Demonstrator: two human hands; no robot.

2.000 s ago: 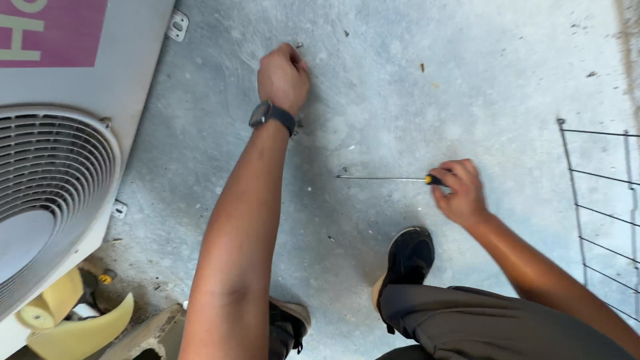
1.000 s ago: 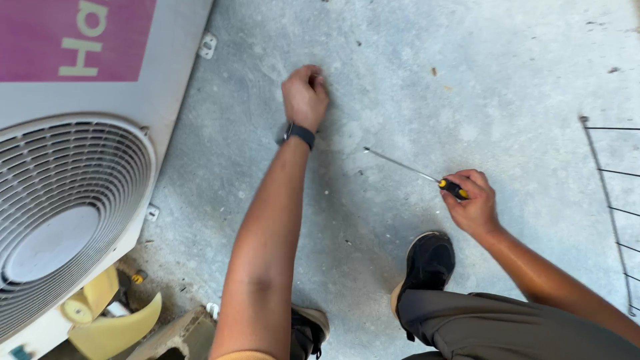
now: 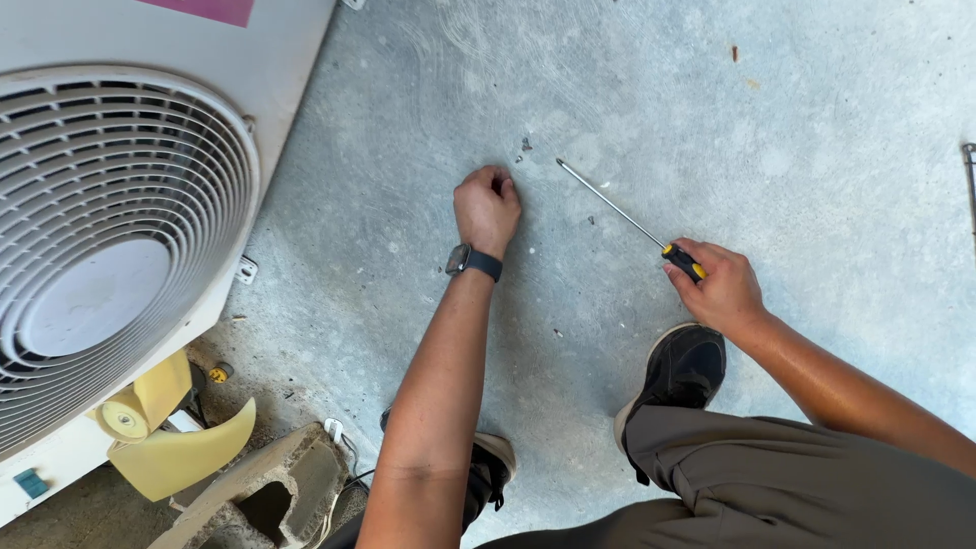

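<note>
My right hand (image 3: 720, 286) grips the black and yellow handle of a long Phillips-type screwdriver (image 3: 614, 204), whose shaft points up and left over the concrete floor. My left hand (image 3: 488, 206), with a dark smartwatch (image 3: 474, 261) on the wrist, is low over the floor with its fingers curled; whether something small is between them cannot be seen. Small screws (image 3: 526, 143) lie on the floor just above and to the right of that hand. The screwdriver's tip is to the right of these screws, apart from them.
An air conditioner outdoor unit with a round fan grille (image 3: 221, 229) fills the left side. Below it are a yellowish plastic fan blade (image 3: 187, 454), a broken hollow concrete block (image 3: 305, 465) and a thin cable. My shoes (image 3: 682, 366) stand near the bottom. A dark metal piece (image 3: 970, 164) shows at the right edge.
Small screws now show on the floor beside my left hand, near where that hand was. The screwdriver, level two seconds ago, now slants up to the left in my right hand.
</note>
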